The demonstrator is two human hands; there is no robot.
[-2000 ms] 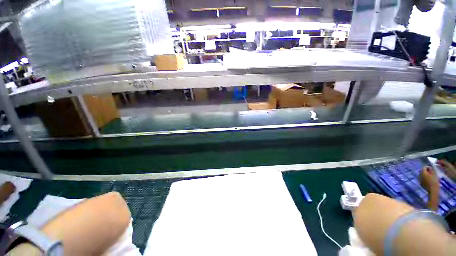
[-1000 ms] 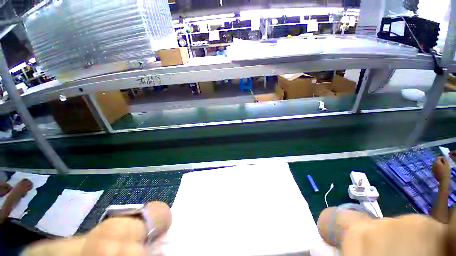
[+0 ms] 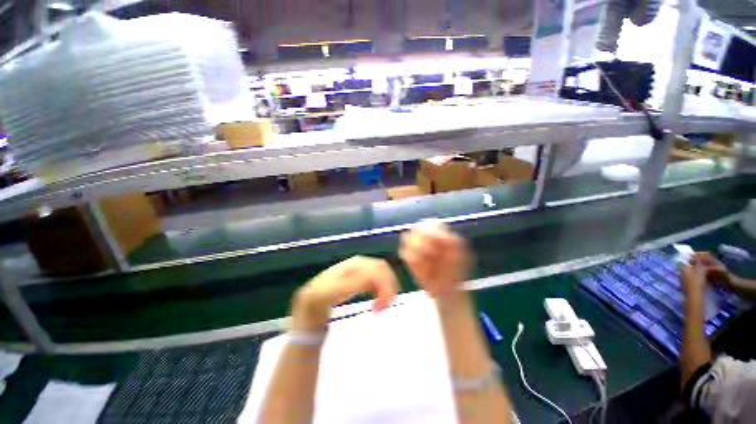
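The white sheet (image 3: 377, 364) lies on the green bench in front of me. My left hand (image 3: 352, 286) is raised over its far part, bent at the wrist, fingers curving down and somewhat apart; nothing shows in it. My right hand (image 3: 435, 255) is raised just right of it and higher, over the sheet's far edge. Its fingers are curled and blurred, so I cannot tell whether it holds anything. The hands do not touch. A pale band (image 3: 307, 338) is on my left wrist and another pale band (image 3: 477, 379) on my right.
Right of the sheet lie a small blue cylinder (image 3: 491, 327), a white cable (image 3: 530, 382) and a power strip (image 3: 584, 352). Further right, a neighbour's hands (image 3: 701, 269) are over blue units (image 3: 638, 290). A dark perforated area (image 3: 178, 385) is left. A metal shelf (image 3: 398, 147) crosses beyond the conveyor.
Both hands have come up and forward from the near edge, closer together over the sheet's far part. The view has also shifted. The neighbour's hands are now close together over the blue units.
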